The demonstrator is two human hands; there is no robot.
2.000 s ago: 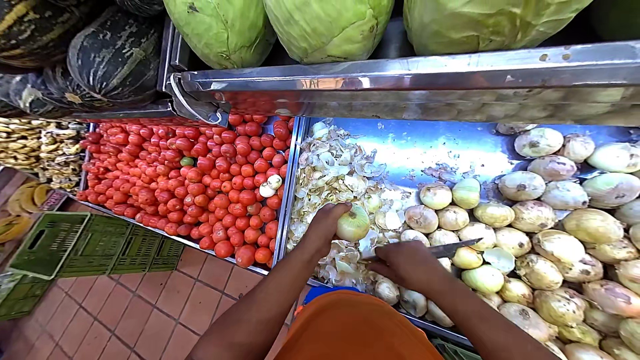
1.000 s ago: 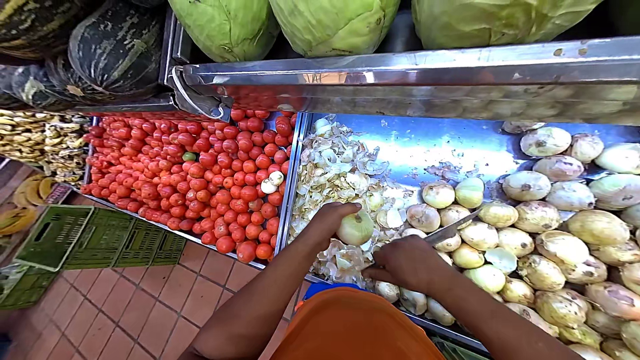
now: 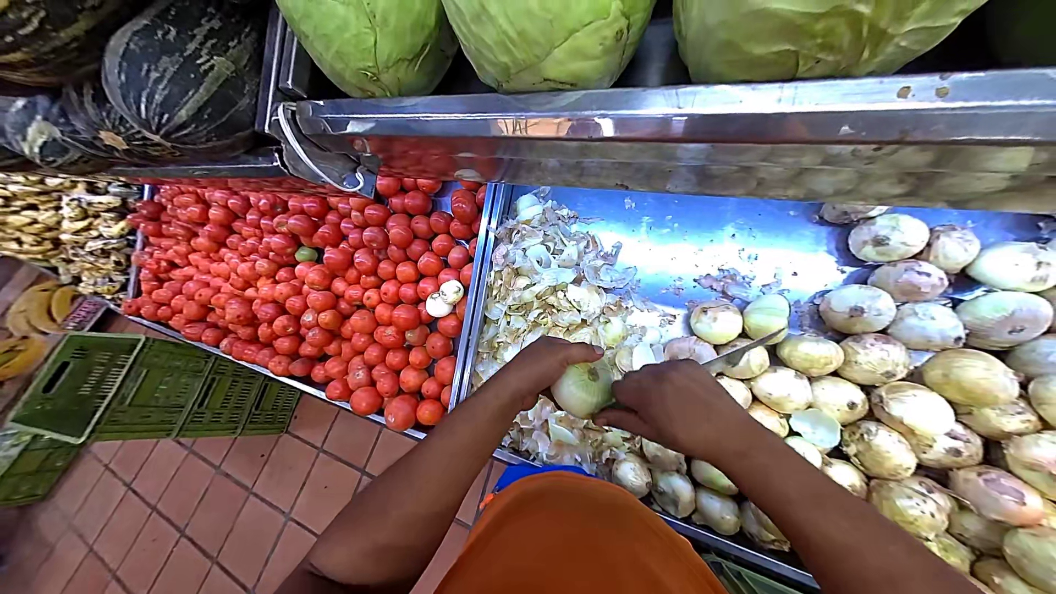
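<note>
A pale green-white onion [image 3: 582,390] is held in my left hand [image 3: 544,368], above a heap of papery onion skins [image 3: 549,289]. Close against its right side is my right hand [image 3: 672,406], closed around a knife whose handle is hidden in the fist. The knife blade [image 3: 745,351] sticks out up and to the right, over the onions. Whole onions [image 3: 837,399] lie in rows to the right of my right hand, and others lie below it along the near edge of the metal tray [image 3: 660,223].
Red tomatoes [image 3: 355,289] fill the bin at left, behind a metal divider [image 3: 477,305]. A steel shelf edge [image 3: 660,115] with cabbages [image 3: 553,41] crosses above. Dark squashes [image 3: 186,70] sit upper left. Green plastic crates [image 3: 157,388] stand on the tiled floor [image 3: 247,487].
The knife blade, nearly level two seconds ago, now slants up to the right. My right hand has turned but keeps the knife; the onion stays in my left hand.
</note>
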